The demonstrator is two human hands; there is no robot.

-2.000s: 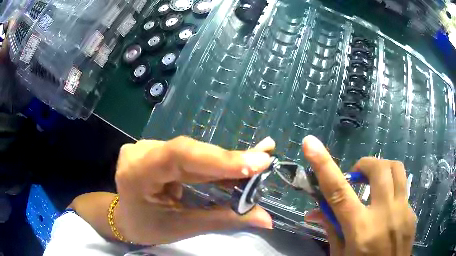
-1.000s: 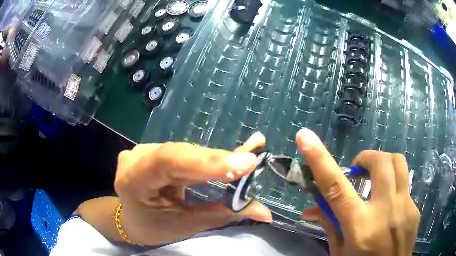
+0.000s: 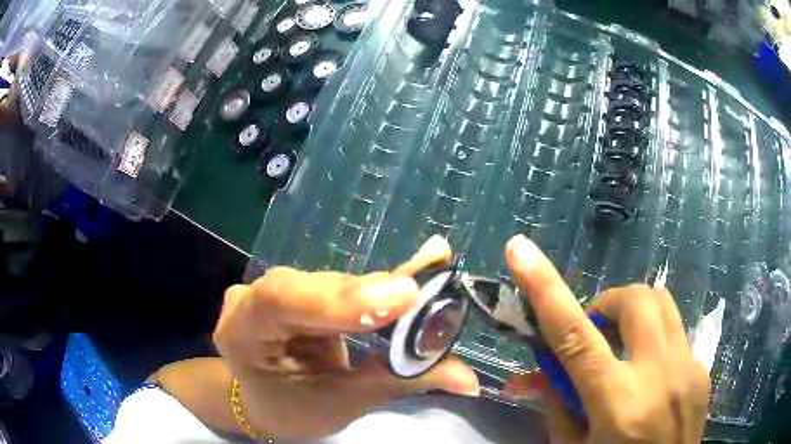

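My left hand holds a speaker driver on edge between thumb and fingers, its shiny centre and white ring tilted towards me and to the right. My right hand holds side cutters with blue handles. Their short metal jaws are at the driver's upper rim, touching or nearly touching it. My right index finger is stretched out above the cutters. Both hands are over the near edge of a large clear blister tray.
A row of black units stands in the tray. A dark round part lies at its far edge. Loose units lie left of it, beside stacked clear trays. A white slip and clear round parts are at right.
The driver has turned so its shiny face shows more fully. Both hands keep their holds, and the cutter jaws stay at the driver's rim. The view has shifted slightly.
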